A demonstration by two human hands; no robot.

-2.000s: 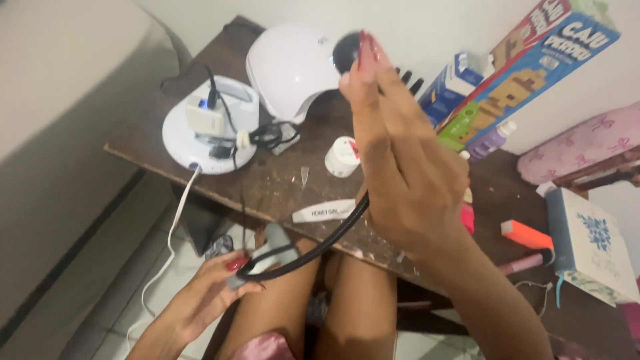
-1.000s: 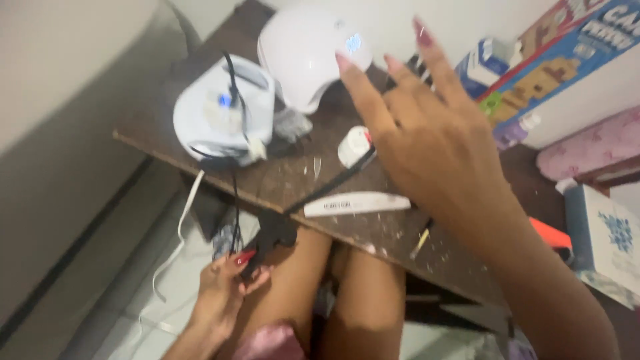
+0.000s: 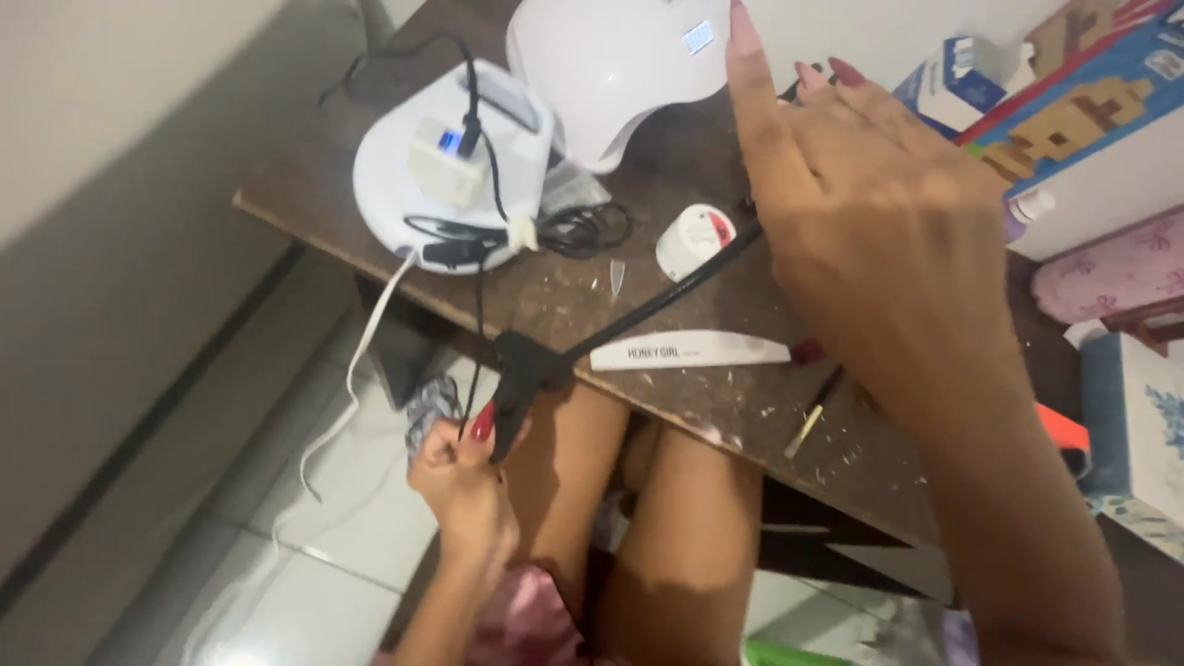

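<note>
My left hand (image 3: 472, 481) pinches the black clip (image 3: 523, 388) at the end of a flexible black stalk (image 3: 661, 301), beside the table's front edge. The stalk runs up across the table and passes behind my right hand (image 3: 888, 213), which is raised with its index finger stretched out near the white nail lamp (image 3: 620, 74). Whether my right hand grips anything is hidden. Below the stalk lie a white nail file (image 3: 689, 351), a loose nail tip (image 3: 617, 277) and, above it, a small white jar (image 3: 694, 242). A thin brush (image 3: 809, 421) lies close to the front edge.
A white device base (image 3: 384, 185) at the left carries a plugged-in adapter (image 3: 449, 162) and a coiled black cable (image 3: 592, 229). A white cord (image 3: 356, 370) hangs to the floor. Boxes (image 3: 1091, 111), a purple bottle (image 3: 1022, 213) and a pink patterned roll (image 3: 1110, 259) stand at the right.
My right hand, high with its fingertips at a round black end two seconds ago, has come down. The black clip in my left hand has turned, and the nail file shows more fully.
</note>
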